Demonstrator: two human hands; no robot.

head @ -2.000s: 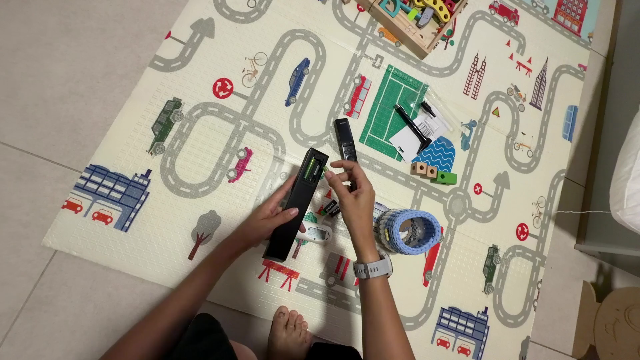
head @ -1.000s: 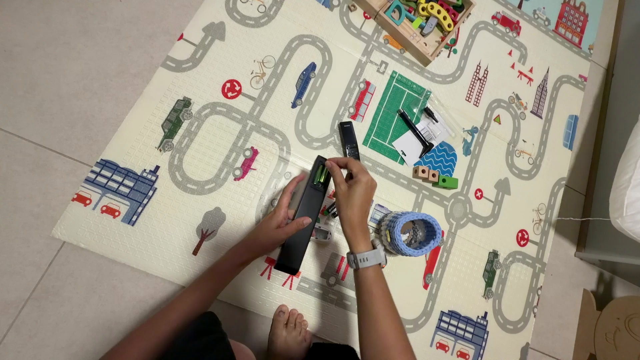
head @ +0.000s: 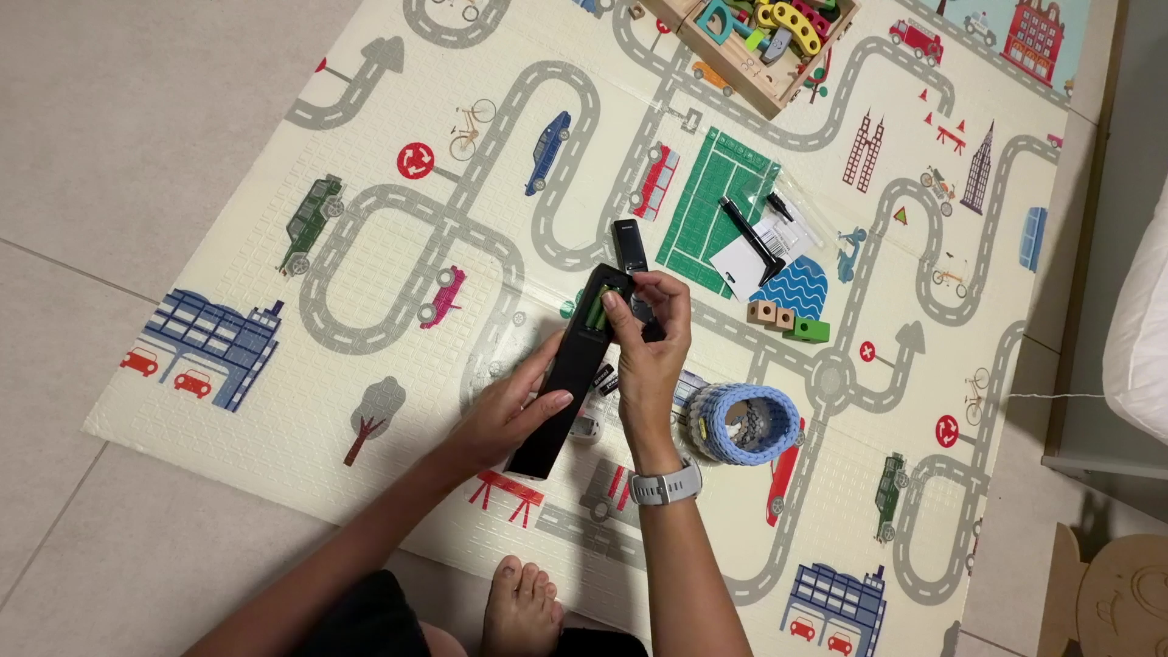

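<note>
A long black remote control [head: 570,383] lies back side up in my left hand [head: 516,411], which grips its lower half. At its upper end the battery compartment is uncovered, and green batteries [head: 597,308] show inside. My right hand [head: 652,351], with a grey watch at the wrist, has its thumb at the batteries and its fingers by the compartment's right edge. Whether those fingers hold a small part is hidden. Just beyond the remote, another black remote [head: 629,245] lies on the play mat, partly behind my right hand. Dark loose batteries [head: 604,379] lie between my hands.
Right of my right wrist stands a blue crocheted basket [head: 744,424]. Farther off are wooden blocks [head: 808,329], a black tool [head: 750,239] on a white card with plastic packaging, and a wooden box [head: 776,100] of toy tools. A bare foot [head: 523,607] rests at the mat's near edge.
My right thumb has moved onto the batteries in the open compartment. My left hand keeps its grip on the remote.
</note>
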